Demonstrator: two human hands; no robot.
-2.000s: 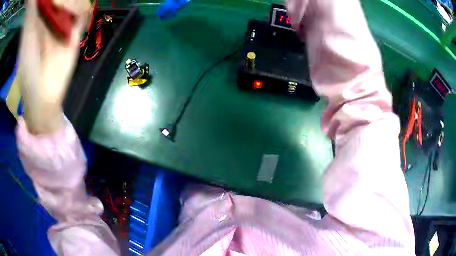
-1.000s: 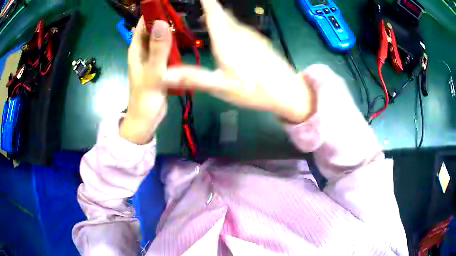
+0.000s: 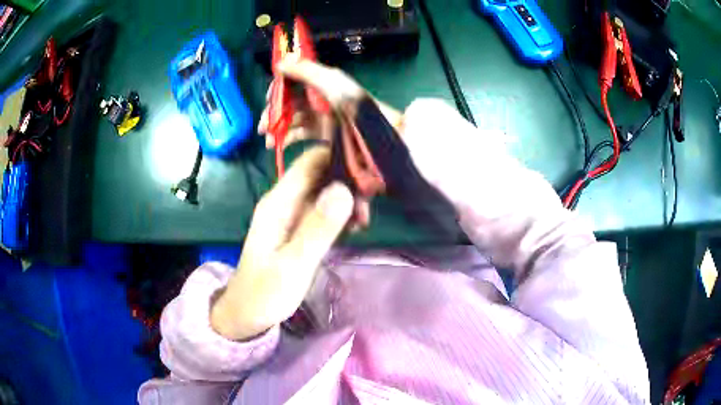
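Note:
My right hand [image 3: 328, 83] holds the red clamp [image 3: 282, 95], its two red arms pointing up toward the black box [image 3: 340, 39] with brass posts. My left hand [image 3: 304, 229] is below it, its fingers closed on a blurred bundle of red and black test leads [image 3: 360, 154]. The hands overlap, so the exact grip is partly hidden. A blue battery tester [image 3: 212, 107] lies on the green bench left of my hands. A black clamp is hard to make out in the blur.
A small yellow-and-black part [image 3: 122, 113] and a cable plug [image 3: 186, 190] lie at left. The black tray [image 3: 79, 158] holds a tester and leads. At right are another blue tester [image 3: 526, 30], a red clamp [image 3: 618, 63] and cables.
The blue tester now lies on the bench at left. My left hand has moved down and right onto the leads. My right hand has moved left onto the red clamp.

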